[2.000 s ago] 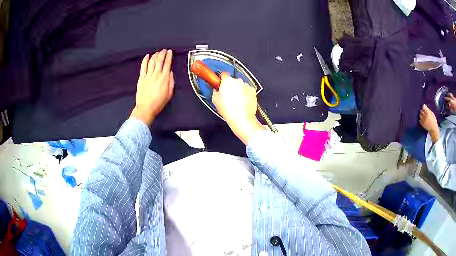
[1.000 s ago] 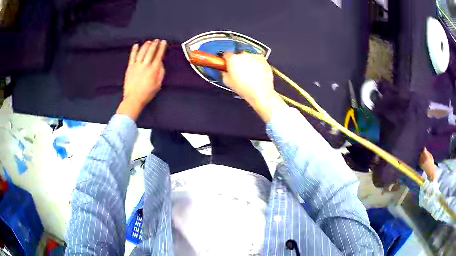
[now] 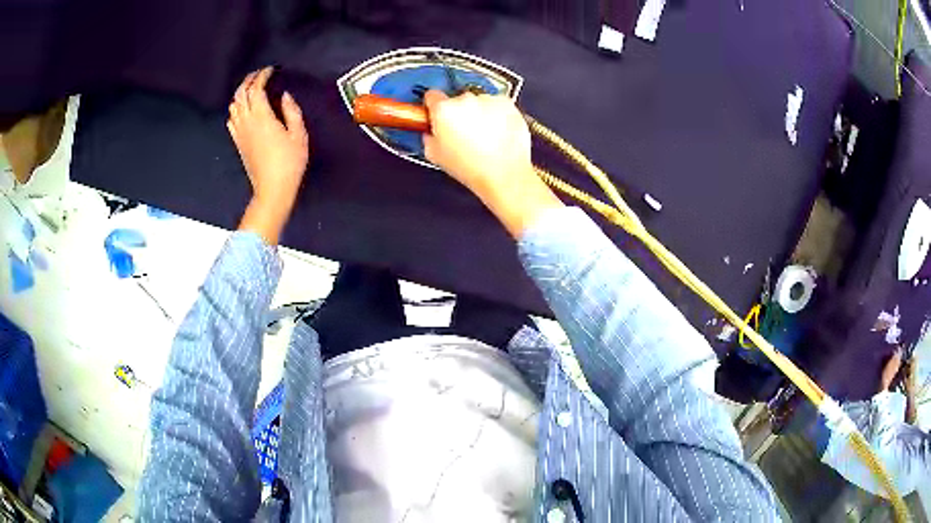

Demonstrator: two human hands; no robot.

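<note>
The steam iron (image 3: 393, 82) lies flat on dark plum cloth near the middle of the table, its pointed silvery rim around a blue top. My right hand (image 3: 478, 138) is closed on its orange-brown handle (image 3: 390, 112). My left hand (image 3: 267, 138) lies to the left of the iron on the dark garment piece (image 3: 194, 112), fingers slightly bent. It cannot be told whether the fingers pinch the cloth. The edges of the piece barely stand out from the dark table cover (image 3: 674, 133).
A yellow-tan hose and cord (image 3: 704, 291) run from the iron to the lower right. Small white pieces (image 3: 610, 39) lie at the back. A white roll (image 3: 794, 289) and yellow scissor handles (image 3: 751, 325) are at the right edge. Another person's hand (image 3: 891, 368) shows at far right.
The view has turned, so the table appears rotated. The iron has swung from pointing down-right to lying nearly crosswise. My left hand appears further left, its fingers more bent. White pieces at the back have come into view.
</note>
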